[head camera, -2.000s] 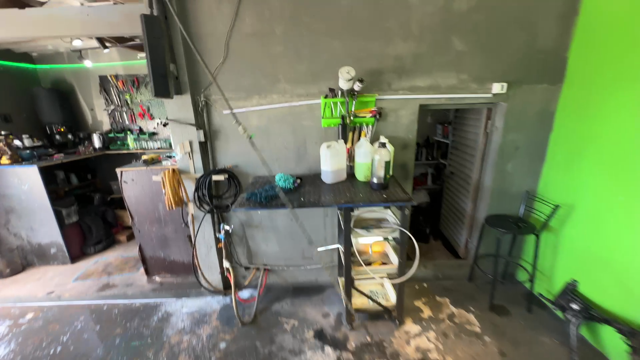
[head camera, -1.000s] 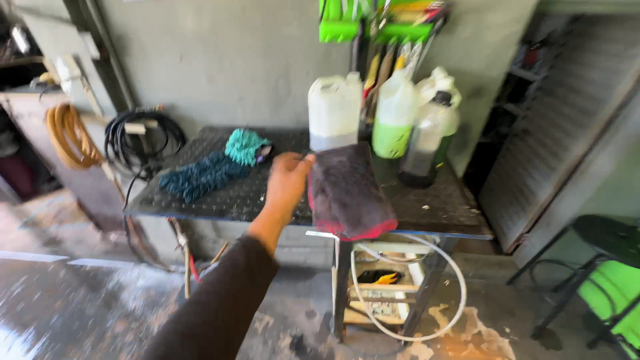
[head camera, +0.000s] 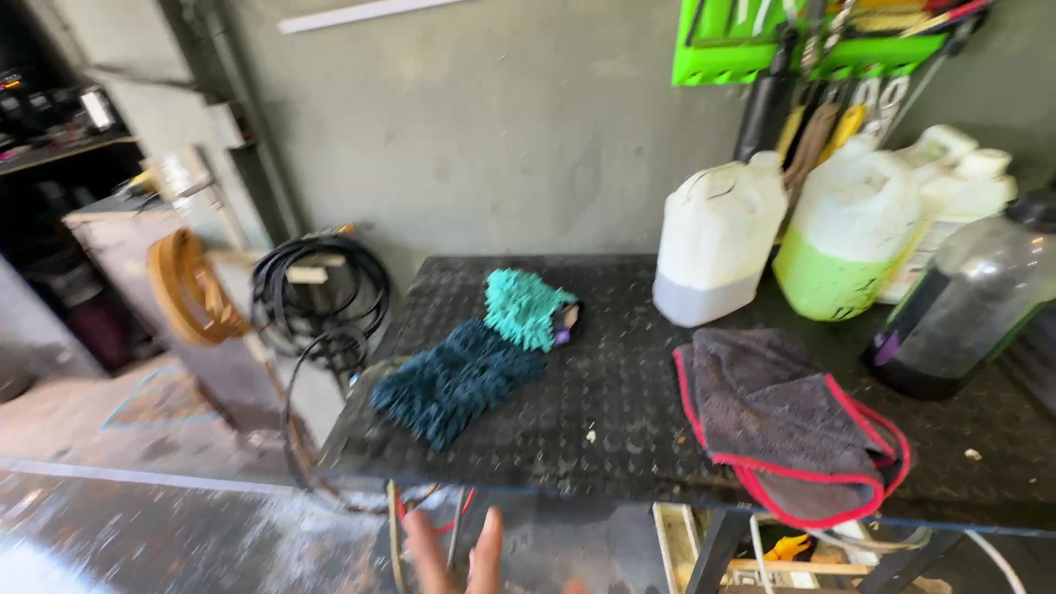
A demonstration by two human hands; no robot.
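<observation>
My left hand [head camera: 470, 561] shows only as blurred fingertips at the bottom edge, apart and holding nothing, in front of the tabletop's near edge. My right hand is out of view. On the black textured tabletop [head camera: 610, 412], a folded grey microfiber cloth with red edging [head camera: 775, 404] lies at the right, one corner over the front edge. Left of it, a dark blue shaggy wash mitt [head camera: 454, 379] touches a turquoise shaggy one [head camera: 524, 305]. Behind the cloth stand a white jug with clear liquid [head camera: 718, 247], a jug of green liquid [head camera: 850, 239] and a dark-capped bottle [head camera: 957, 305].
A green tool rack [head camera: 734, 58] hangs on the wall above the jugs. Coiled black hose [head camera: 322, 289] and an orange-brown coil [head camera: 186, 289] hang left of the table. Below the table are a wooden-edged tray [head camera: 681, 544] and a pale hose [head camera: 998, 561].
One second ago my left hand held the grey cloth over the table. Now the cloth lies on the tabletop, released, and the hand is lower in view. The view has moved closer to the table.
</observation>
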